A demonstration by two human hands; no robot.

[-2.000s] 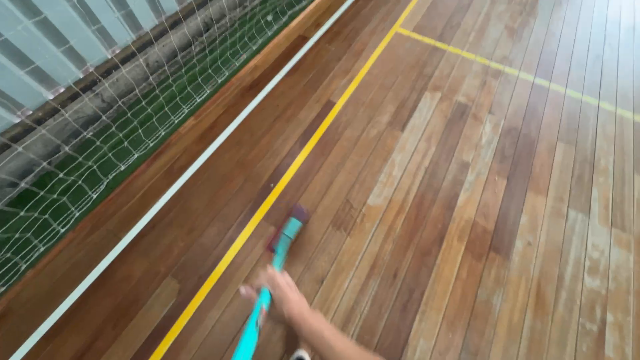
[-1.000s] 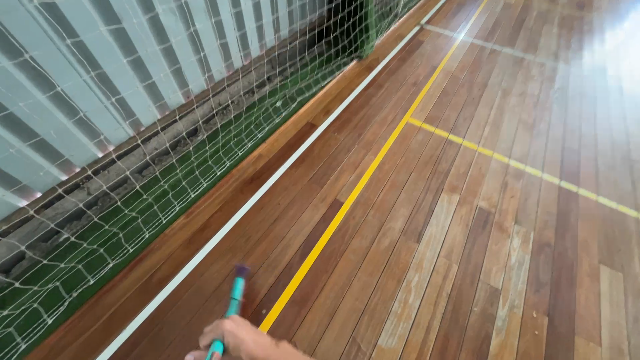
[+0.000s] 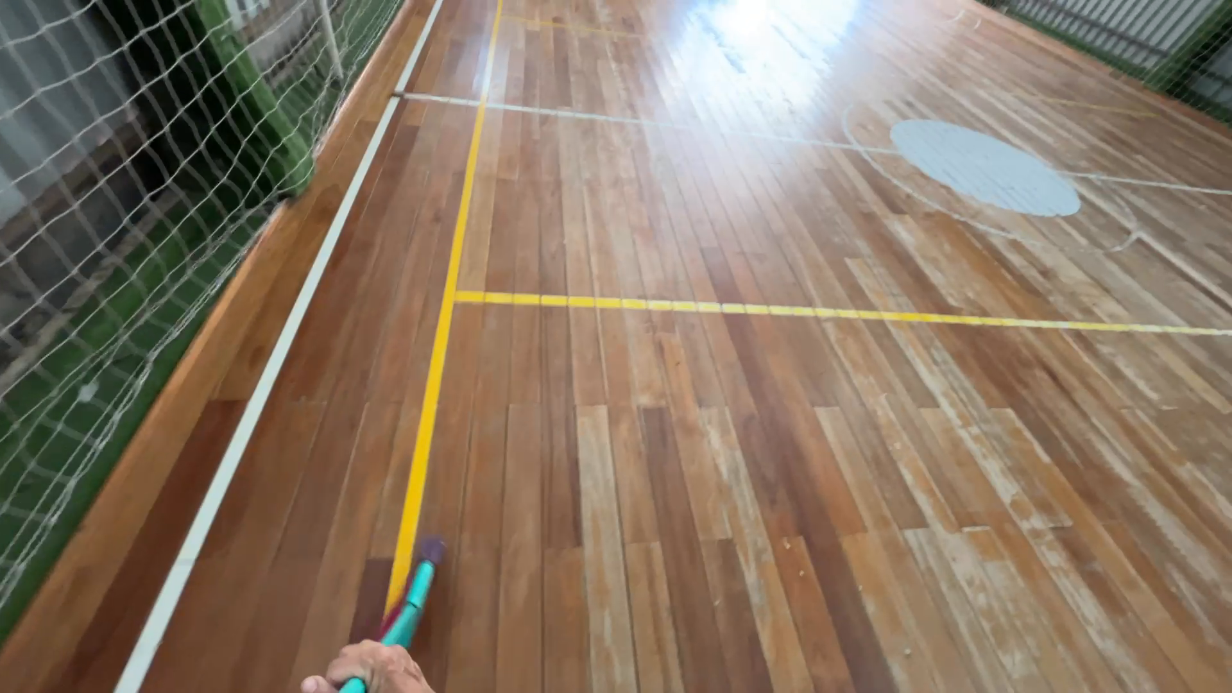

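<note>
Near the bottom edge, left of centre, my right hand [image 3: 371, 666] is closed around the teal handle of a long tool [image 3: 409, 608]. The handle slants up and to the right from my fist and ends in a blurred dark purple part [image 3: 431, 551]. A dark red part shows beside the handle, just above the hand. What kind of tool it is cannot be told. Its far end is over the wooden floor [image 3: 525, 481], just right of the long yellow line [image 3: 433, 385]. My left hand is out of view.
A white line [image 3: 279, 356] runs along the floor's left side. Beyond it, a white net [image 3: 125, 260] hangs over a green strip, near a green post [image 3: 250, 106]. A yellow cross line [image 3: 712, 308] and a pale painted oval [image 3: 984, 166] lie ahead. Glare covers the far floor.
The view has swung up and to the right, bringing in the oval and more of the far floor. My right hand holds the teal handle throughout.
</note>
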